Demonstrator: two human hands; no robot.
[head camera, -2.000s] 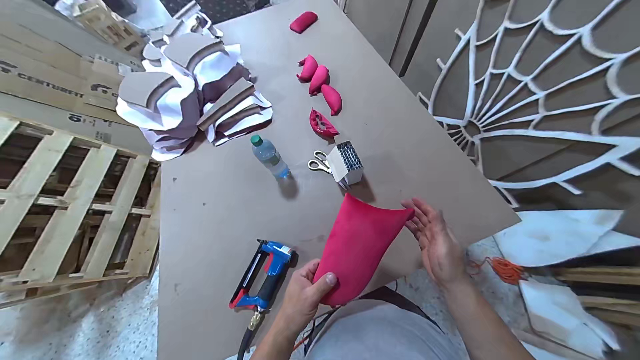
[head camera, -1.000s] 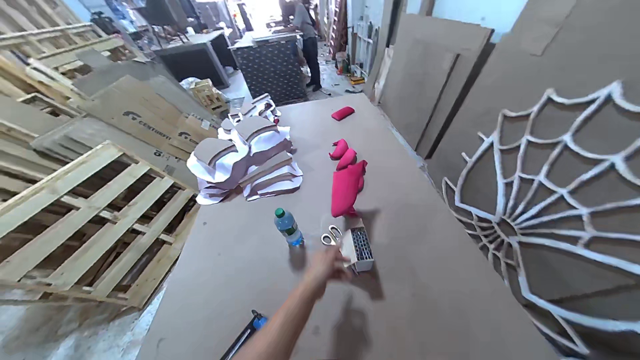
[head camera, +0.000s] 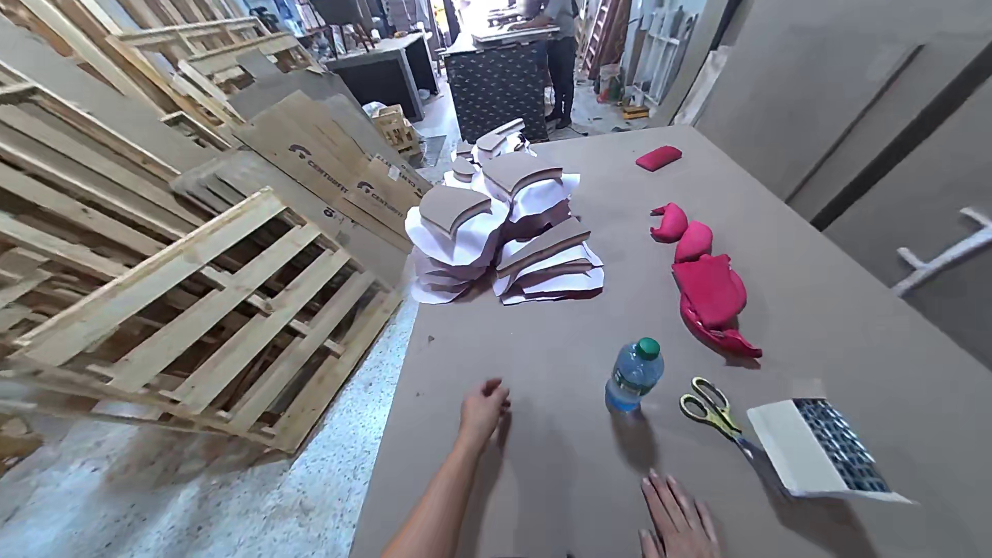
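Note:
My left hand is over the table, fingers partly curled, nothing seen in it, below the stacks of foam pieces on white sheets. My right hand rests palm down at the near edge of view, fingers spread. A plastic bottle with a green cap stands between and beyond the hands. Scissors with yellow-edged handles lie right of it, their blades beside an open white box of metal staples. Red fabric-covered pieces lie in a line beyond, with another red piece farther off.
Wooden pallets and flattened cardboard lean left of the table. A person stands at a dark patterned workbench in the back. Large boards stand on the right.
The red piece held in both hands two seconds before now lies among the other red pieces. My left hand has moved away from the staple box. The view has swung left.

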